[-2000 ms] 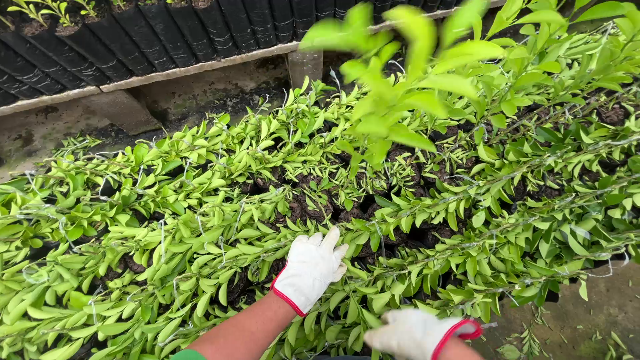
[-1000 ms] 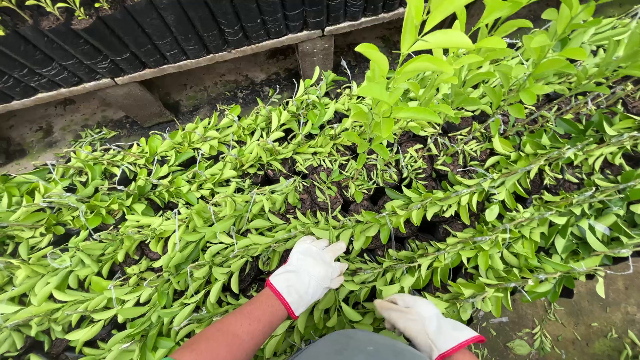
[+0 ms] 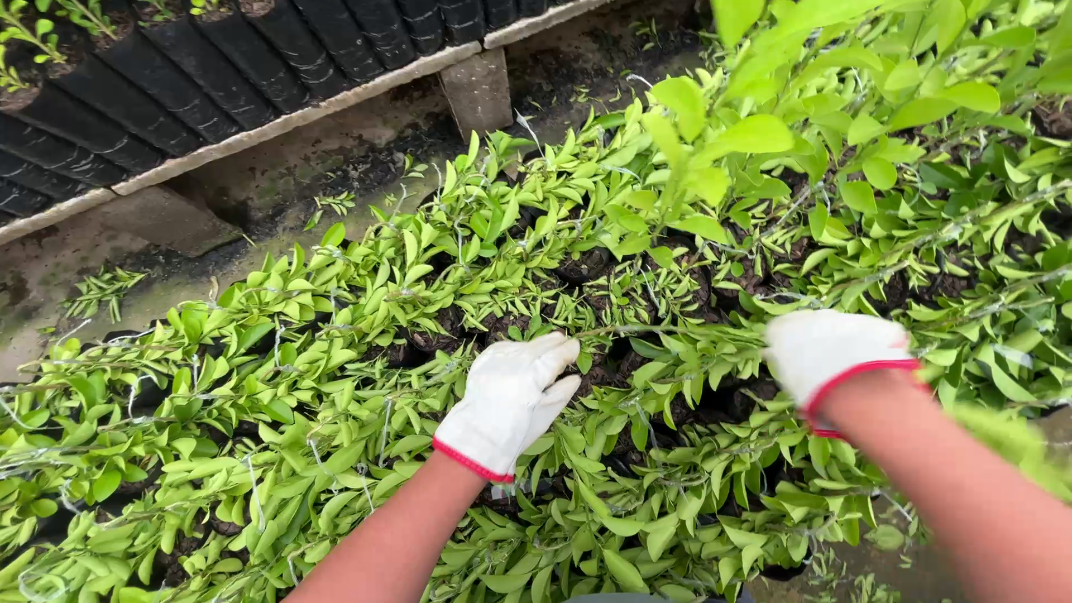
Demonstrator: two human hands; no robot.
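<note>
My left hand (image 3: 512, 398), in a white glove with a red cuff, is at the middle of the view, its fingertips closed on the end of a thin green plant stem (image 3: 624, 329). The stem runs right toward my right hand (image 3: 829, 360), gloved alike and slightly blurred, over the leafy rows; its fingers are hidden, so what it holds cannot be told. Around both hands lie bent-over leafy plants (image 3: 352, 419) in black bags of dark soil, with pale ties along their stems. An upright leafy shoot (image 3: 695, 159) stands above them, beyond my hands.
Black grow bags with seedlings (image 3: 251, 63) stand packed on a concrete ledge (image 3: 301, 124) at the upper left, borne on blocks (image 3: 476, 92). Leaf clippings (image 3: 105, 289) lie on the wet ground between ledge and plants. More ground shows at the lower right.
My right hand has moved from the lower edge up and right over the plants. My left hand, lower among the leaves before, now has a stem at its fingertips.
</note>
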